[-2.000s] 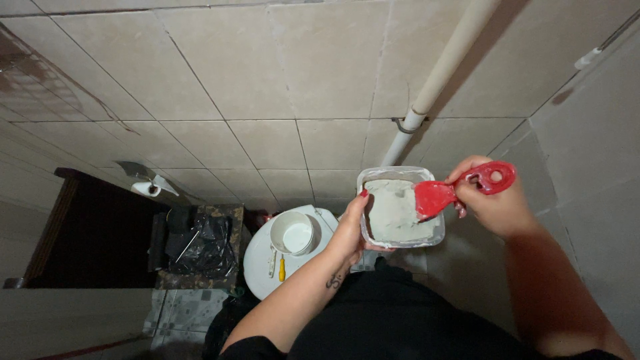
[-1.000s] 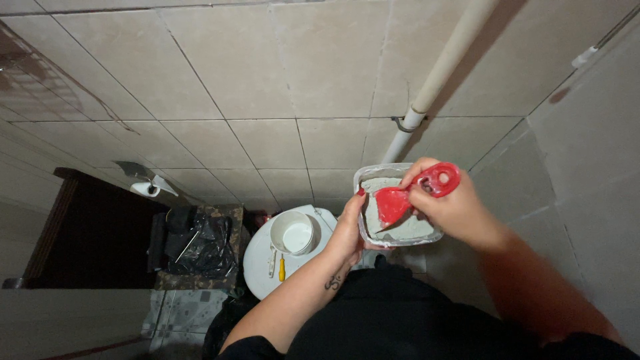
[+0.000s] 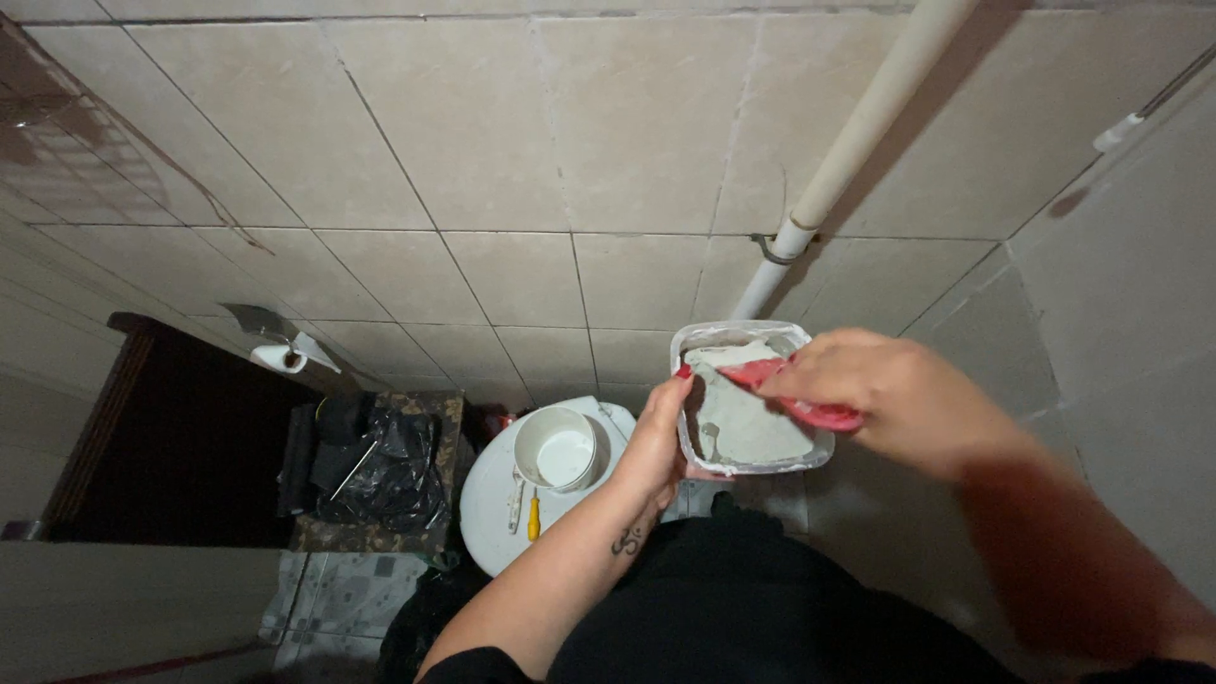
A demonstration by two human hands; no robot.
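Note:
My left hand (image 3: 662, 432) grips the left side of a clear plastic tub (image 3: 757, 467), its thumb on the rim and some fingers underneath. Pale grey paste (image 3: 755, 423) fills much of the tub. My right hand (image 3: 850, 394), slightly blurred, is closed around a red plastic spatula (image 3: 828, 415). The spatula's blade lies tilted against the paste near the tub's upper middle, partly hidden by my fingers.
On a round white lid (image 3: 484, 503) at the lower left stand a white bowl (image 3: 556, 449), a yellow-handled tool (image 3: 534, 518) and a paint-stained thin tool (image 3: 516, 503). Black plastic bags (image 3: 389, 475) lie farther left. A pipe (image 3: 855, 142) runs down the tiled wall (image 3: 475, 123).
My right hand has turned the spatula; its handle now points down to the right instead of up. The paste's surface looks different. My left hand keeps hold of the tub.

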